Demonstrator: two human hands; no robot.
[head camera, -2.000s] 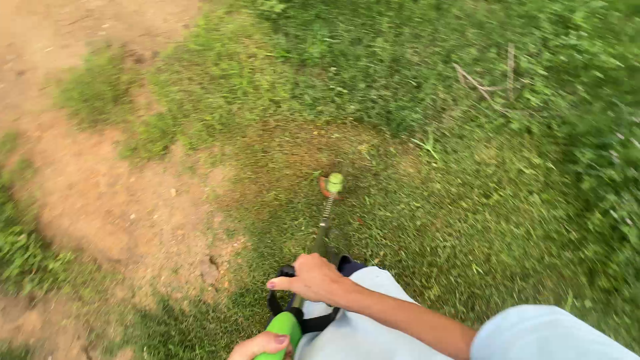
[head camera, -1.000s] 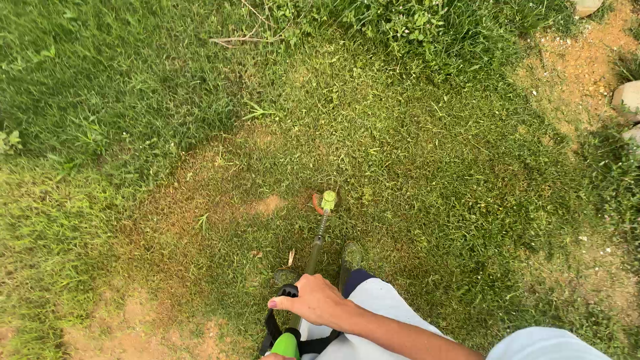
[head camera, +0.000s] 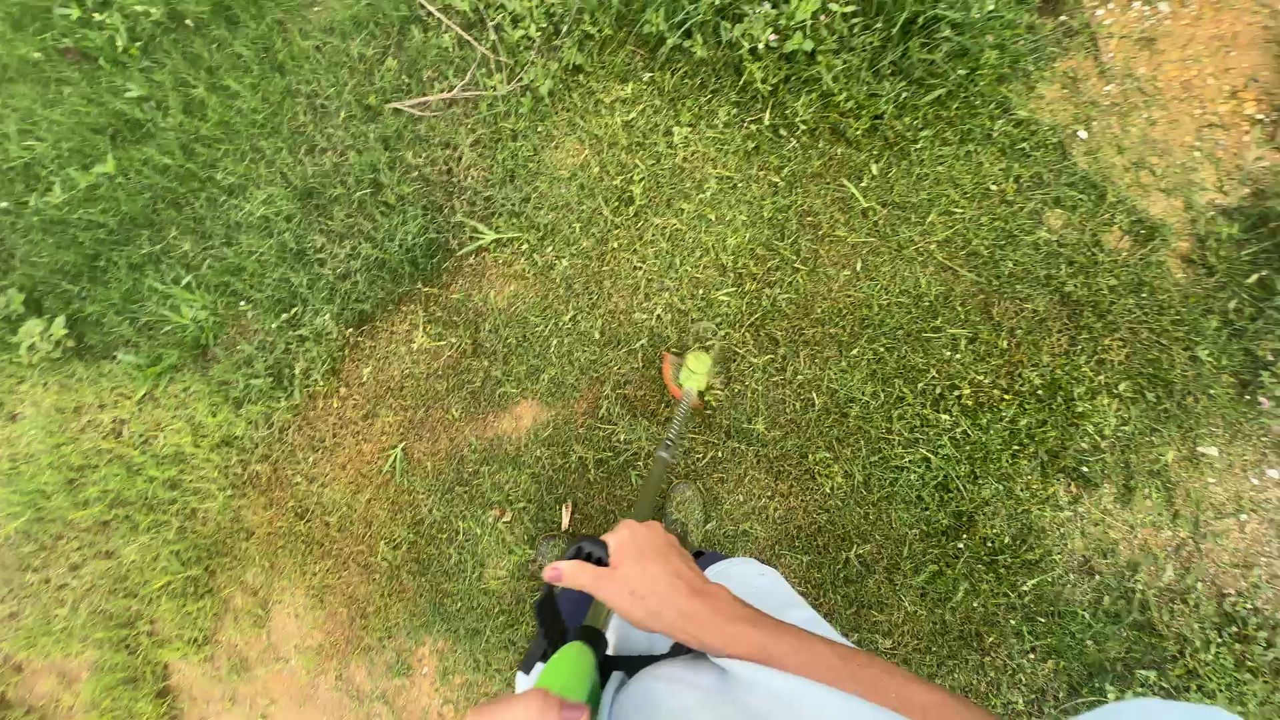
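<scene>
A string trimmer runs from the bottom of the view up to its green cutting head (head camera: 696, 371), which is over short grass with an orange guard (head camera: 672, 376) at its left side. My right hand (head camera: 655, 580) grips the black front handle (head camera: 587, 550) where it meets the shaft (head camera: 655, 480), thumb to the left. At the bottom edge my left hand (head camera: 530, 706) is on the green rear housing (head camera: 570, 672), mostly cut off by the frame. A black strap (head camera: 645, 660) crosses my light blue clothing. The cutting line is too blurred to tell.
Taller grass (head camera: 200, 180) grows at the upper left, with a dry branch (head camera: 455, 95) near its edge. Bare soil shows at the lower left (head camera: 290, 660) and upper right (head camera: 1190, 90). My shoe (head camera: 685, 508) is just right of the shaft.
The view has swung to the right since two seconds ago, so the branch now lies to the left. Both hands have stayed on the trimmer.
</scene>
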